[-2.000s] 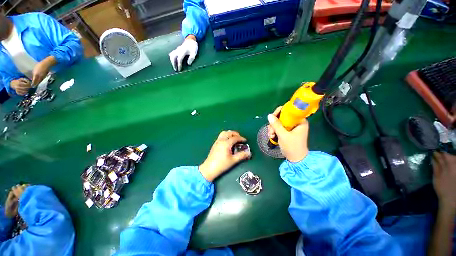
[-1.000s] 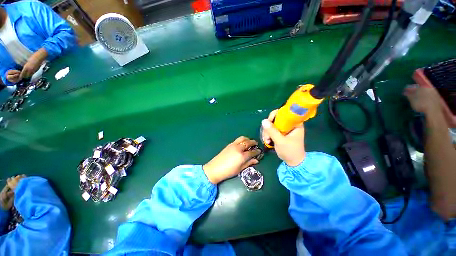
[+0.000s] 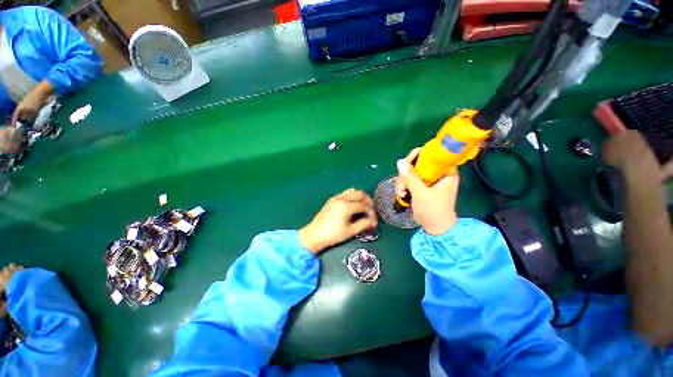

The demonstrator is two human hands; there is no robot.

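My right hand (image 3: 430,193) grips the yellow-orange electric screwdriver (image 3: 451,147). Its tip points down onto the grey speckled disc (image 3: 387,200). My left hand (image 3: 339,219), bare, is left of the disc with curled fingers at a small electronic module (image 3: 368,235). The module is mostly hidden under the fingers. A second silver-black module (image 3: 364,265) lies loose on the green bench just below my left hand. The module pile (image 3: 144,254), with white tabs, lies farther left.
Two black power boxes (image 3: 525,247) with cables lie at right, beside another person's moving arm (image 3: 643,235) and a red tray (image 3: 618,118). A white fan (image 3: 160,60) and a blue box (image 3: 369,29) stand at the back. Blue-sleeved people are at left.
Compared with one second ago, the screwdriver tip is back over the disc, which is uncovered again. My left hand has drawn slightly back from it. A small dark round part now shows near the red tray.
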